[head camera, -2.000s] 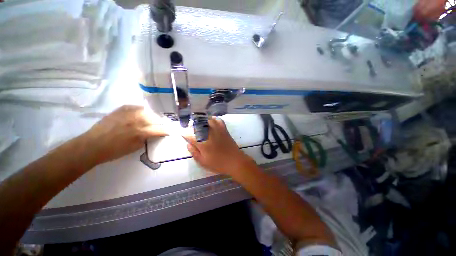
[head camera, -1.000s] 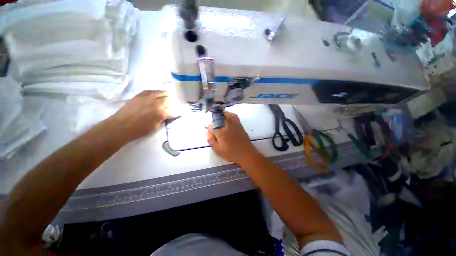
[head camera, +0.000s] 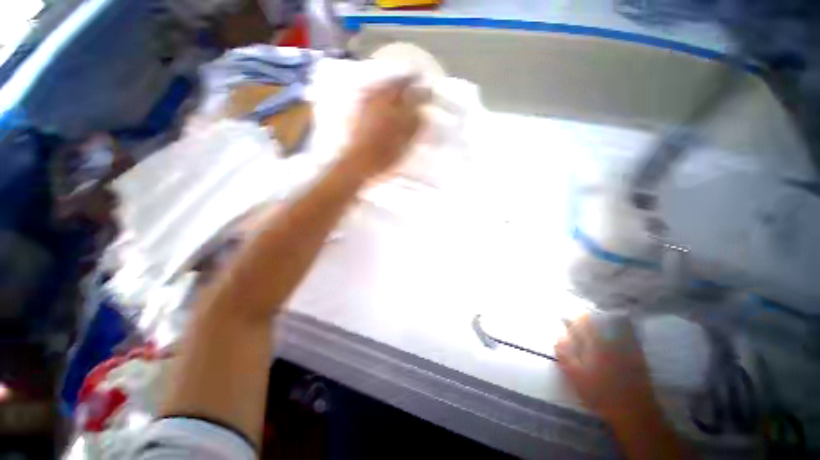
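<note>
My left hand (head camera: 391, 121) is raised over the far left part of the machine table, at the white fabric pieces (head camera: 450, 121). Its fingers are blurred, and whether it grips a piece cannot be told. My right hand (head camera: 598, 359) rests low beside the sewing machine head (head camera: 620, 225), near the needle area. Its fingertips are blurred by glare, and whether it holds anything cannot be told. The needle and presser foot are not clear.
A pile of white pieces (head camera: 198, 198) lies at the left, with striped and tan fabric (head camera: 283, 112) behind. Blurred dark scissors (head camera: 719, 386) lie right of my right hand. The grey table edge (head camera: 387, 368) runs across the front. Red and white items are at lower left.
The view has swung to the left, so the machine sits at the right. My left hand has left the needle area and reached out to the far left pieces. My right hand stays by the machine head.
</note>
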